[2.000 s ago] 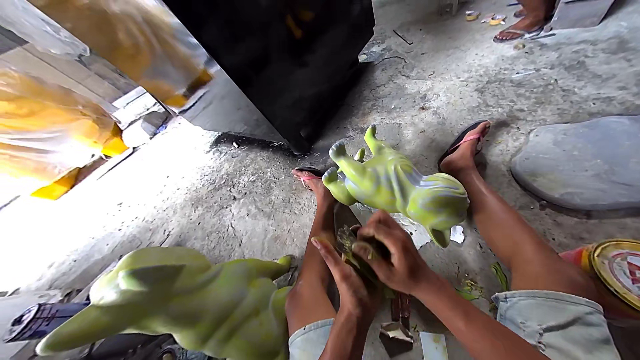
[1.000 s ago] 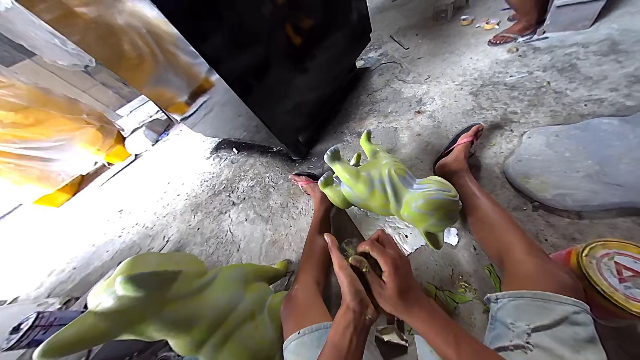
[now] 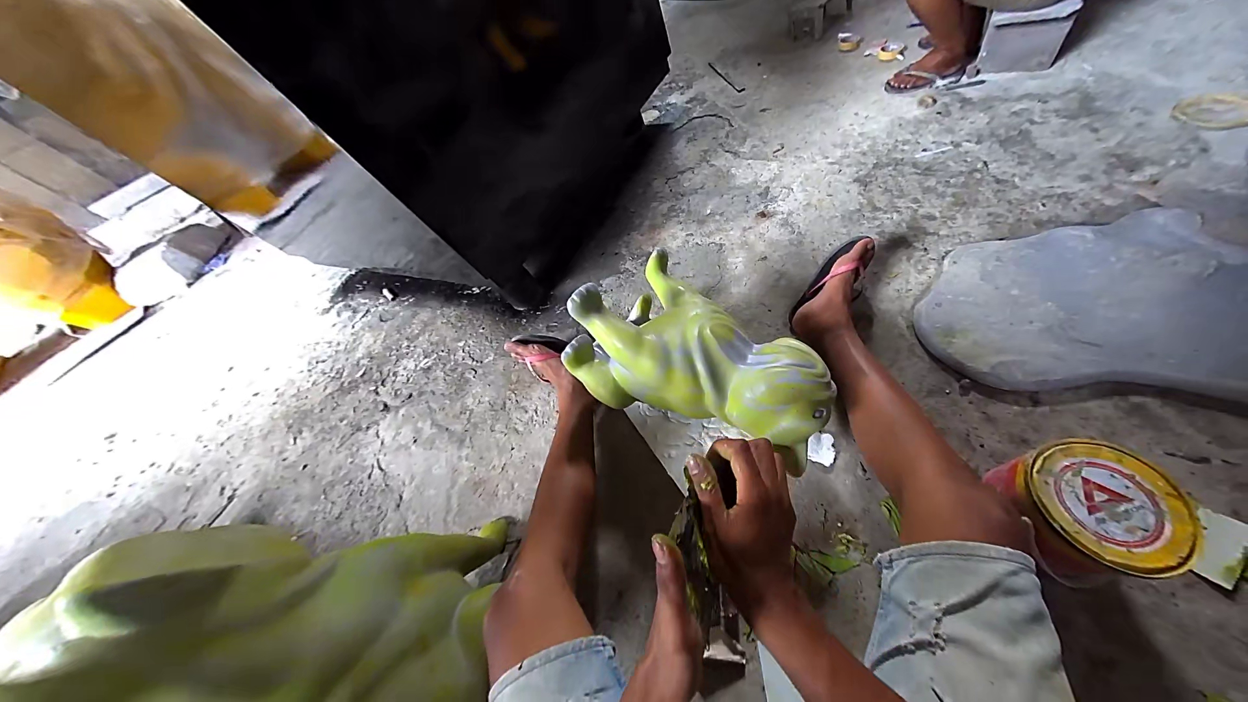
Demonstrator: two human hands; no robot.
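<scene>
My left hand point(image 3: 675, 614) is low in the middle of the head view, its fingers around a flat dark piece point(image 3: 694, 556) smeared with yellow-green matter. My right hand point(image 3: 751, 517) grips the upper part of that piece; its exact kind is unclear. Just beyond my hands a small animal figurine point(image 3: 692, 361), patched yellow-green and grey, lies between my feet with its legs toward the upper left. A larger yellow-green figure point(image 3: 263, 604), partly out of view, is at the lower left beside my leg.
A round can with a yellow lid point(image 3: 1111, 507) stands by my right knee. A flat grey slab point(image 3: 1092, 302) lies at the right. A black cabinet-like box point(image 3: 468, 117) stands ahead. Another person's foot point(image 3: 926, 73) in a flip-flop is at the top right. Green scraps point(image 3: 829, 561) litter the concrete floor.
My hands have shifted against each other around the dark piece, and my right hand now sits higher over it, near the figurine's head. The figurine remains between my feet.
</scene>
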